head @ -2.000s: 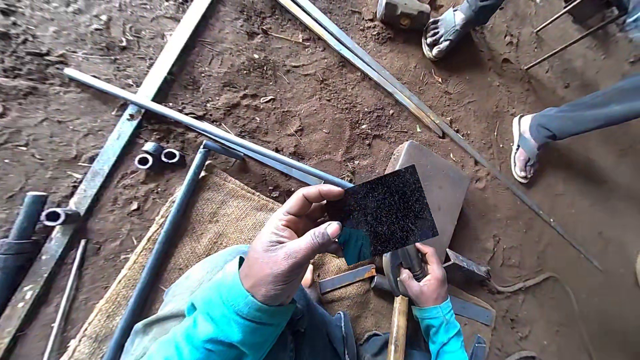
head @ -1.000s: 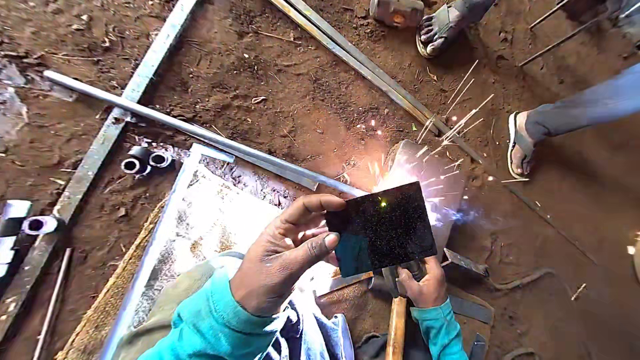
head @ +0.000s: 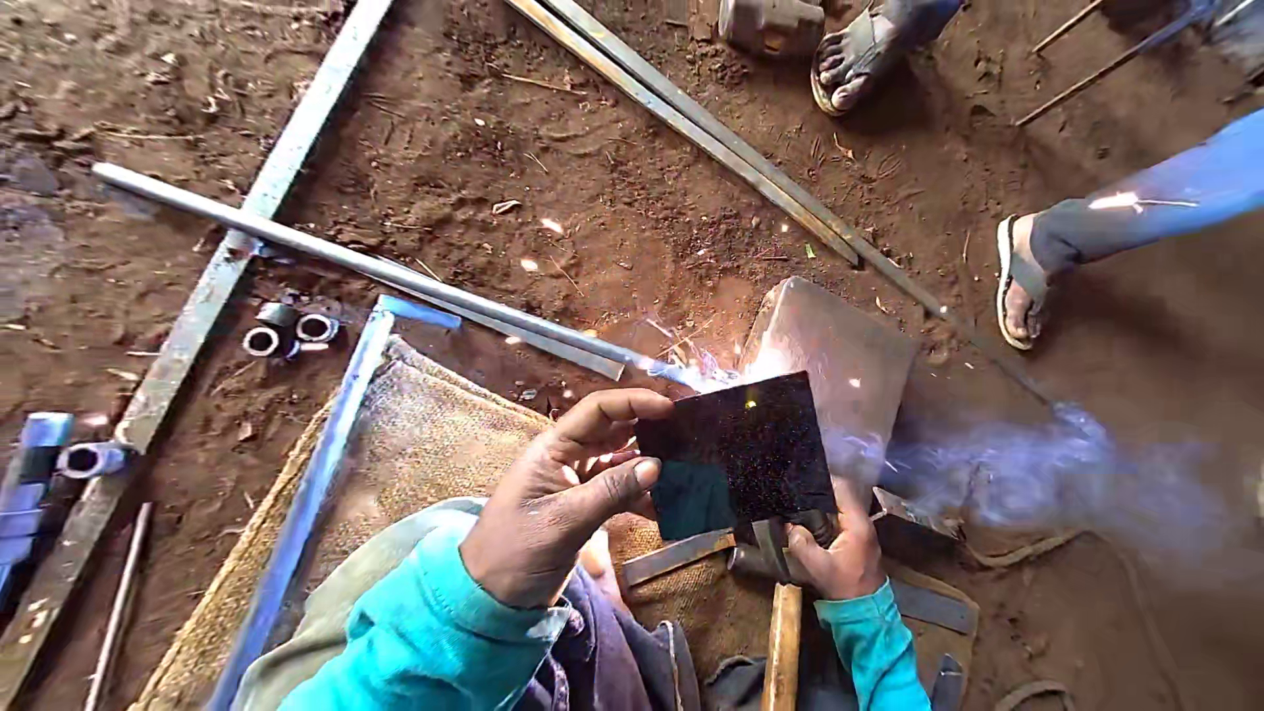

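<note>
My left hand (head: 583,484) grips the left edge of a dark welding filter glass (head: 741,459) between thumb and fingers. A bright arc (head: 706,375) glows just behind the glass's top edge, at the end of a long metal pipe (head: 395,272) and beside a flat metal plate (head: 839,346). My right hand (head: 839,548) is closed around a dark holder or handle, mostly hidden behind the lower right of the glass. Below the glass, a wooden handle (head: 782,642) points toward me; its head is partly hidden.
Burlap sacking (head: 425,434) lies under my legs. Short pipe pieces (head: 278,331) and a long flat bar (head: 197,326) rest on the dirt at left. More long bars (head: 691,118) lie ahead. Another person's sandalled feet (head: 1022,281) stand at right, near drifting smoke (head: 1037,464).
Two seconds ago no arc showed; one second ago it threw sparks behind the glass. It still glows, and bluish smoke now spreads to the right. Both hands keep nearly the same hold.
</note>
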